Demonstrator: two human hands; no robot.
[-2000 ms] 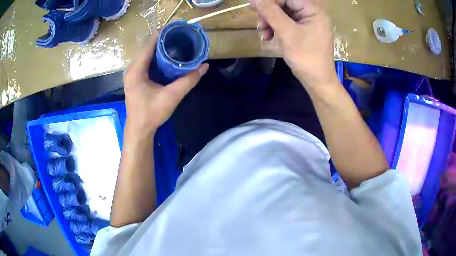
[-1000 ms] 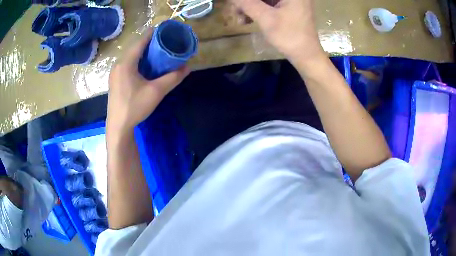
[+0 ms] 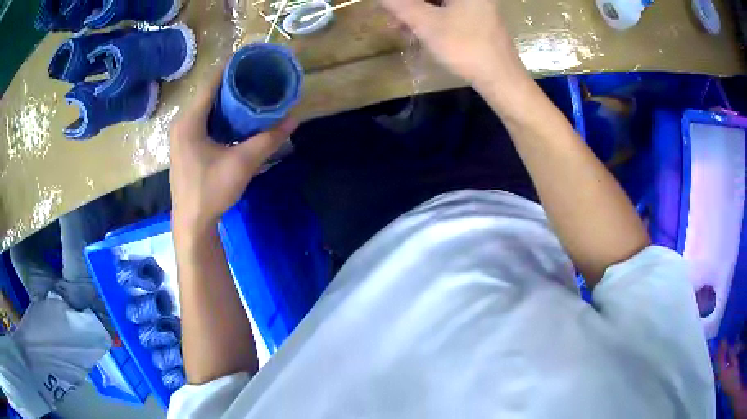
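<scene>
My left hand [image 3: 215,155] is shut around a blue fabric tube [image 3: 237,114]. The tube stands roughly upright in it, with its round opening facing up. My right hand [image 3: 450,37] is near the top edge, and its fingertips are cut off. A thin pale applicator stick [image 3: 346,5] runs from the small white-rimmed glue dish [image 3: 310,18] up past the top edge towards my right hand; whether my fingers hold it is out of view.
Blue pieces with white fluffy edges [image 3: 151,57] stand at the table's upper left. Loose pale sticks [image 3: 274,18] lie beside the dish. A white glue bottle [image 3: 620,11] is at upper right. A left tote [image 3: 123,327] holds blue tubes. Another tote [image 3: 686,164] is at right. A person's sleeve [image 3: 65,348] shows lower left.
The stick tip has left the tube's rim, where it was two seconds ago, and my right hand has moved up and left. The tube has moved left and slightly down. The view has shifted.
</scene>
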